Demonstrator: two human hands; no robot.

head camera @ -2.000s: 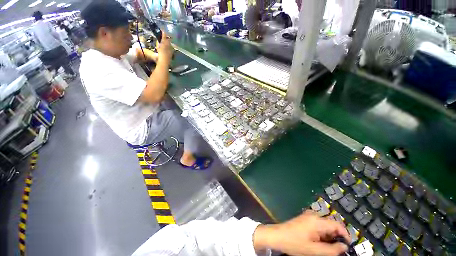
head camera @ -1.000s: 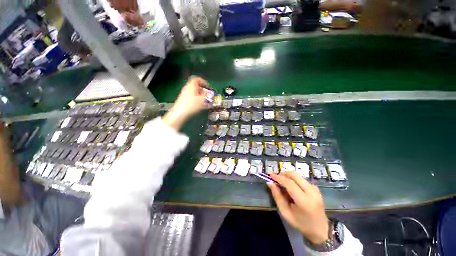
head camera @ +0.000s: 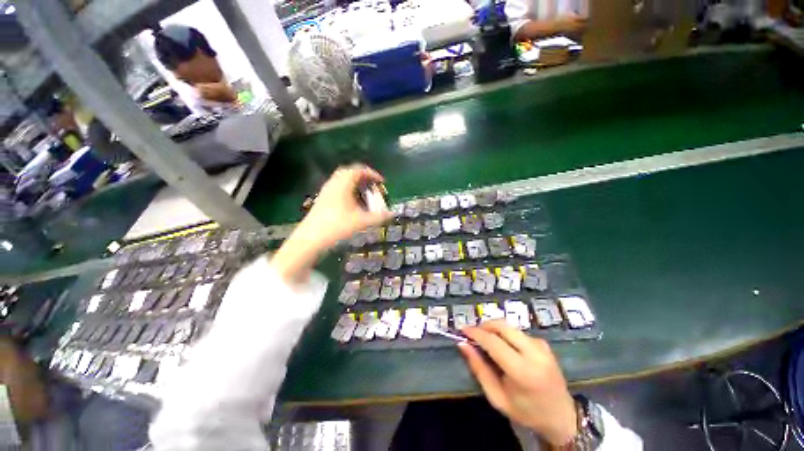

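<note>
My left hand [head camera: 339,211] is at the far left corner of the near blister tray [head camera: 564,336], its fingers closed around a small dark unit with a pale face [head camera: 375,199]. My right hand [head camera: 516,374] is at the tray's front edge and holds a thin silver tweezers-like tool [head camera: 448,334], its tip by the front row. The tray holds rows of grey and white square parts [head camera: 412,323] with yellow edges. Some pockets at its right side show green through.
A second filled tray [head camera: 132,339] lies to the left. A metal rail [head camera: 652,166] separates the bench from the green belt [head camera: 529,114]. A slanted grey post [head camera: 159,141] stands at left. A person [head camera: 201,75] sits across the belt; a fan [head camera: 322,70] and stool [head camera: 749,410] also show.
The view has shifted and tilted slightly. The left hand stays near the tray's far left corner and now shows a dark unit. The dark piece on the belt beside it no longer shows there.
</note>
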